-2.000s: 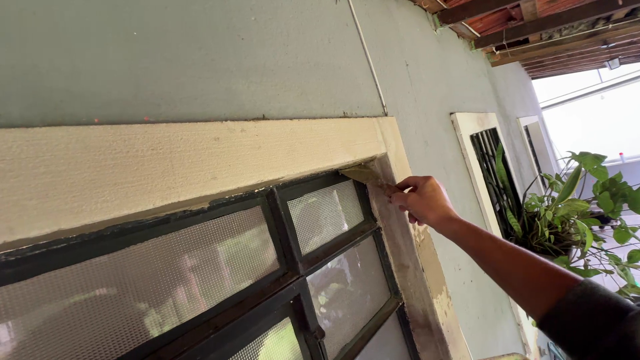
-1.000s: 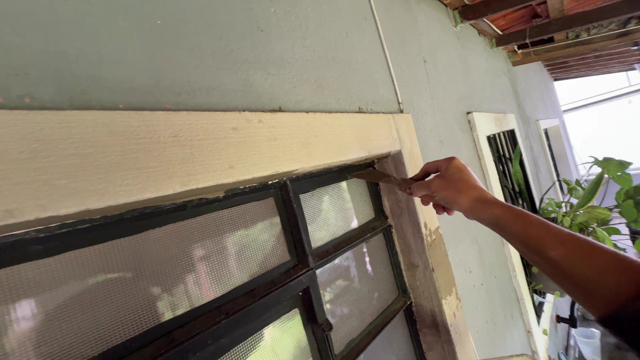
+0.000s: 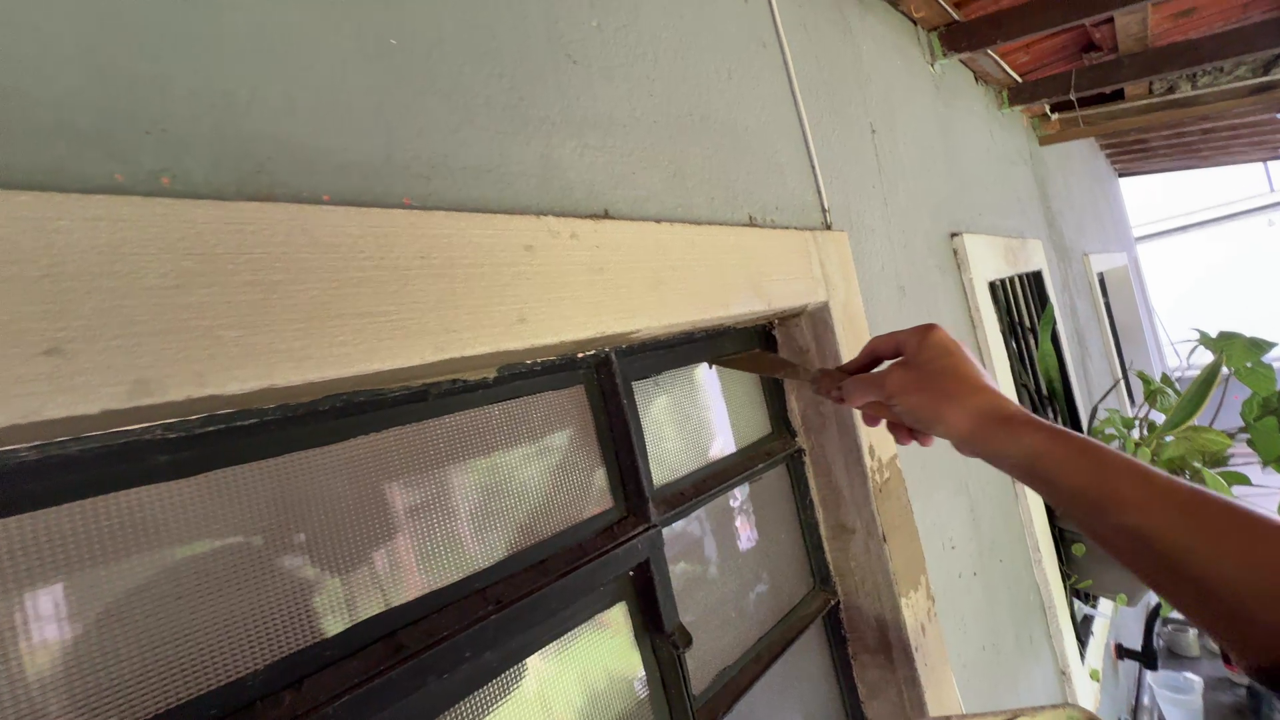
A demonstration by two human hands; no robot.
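Observation:
My right hand (image 3: 915, 385) grips the handle of a putty knife (image 3: 765, 364), its flat blade pointing left. The blade lies across the upper right pane of a dark metal window frame (image 3: 610, 430), just below the frame's top bar; whether it touches cannot be told. Textured glass (image 3: 690, 415) fills that pane. A cream window surround (image 3: 420, 290) runs above and down the right side, where its paint is patchy and peeling. My left hand is out of view.
A grey-green wall (image 3: 500, 110) carries a thin white conduit (image 3: 800, 120). Further right are a second barred window (image 3: 1035, 340), a leafy potted plant (image 3: 1190, 420) and a clear plastic container (image 3: 1176, 692) below. Wooden roof beams (image 3: 1060, 25) cross the upper right.
The putty knife's blade has moved from the pane's upper right corner to a little lower, by the glass. My right hand keeps its hold on the handle.

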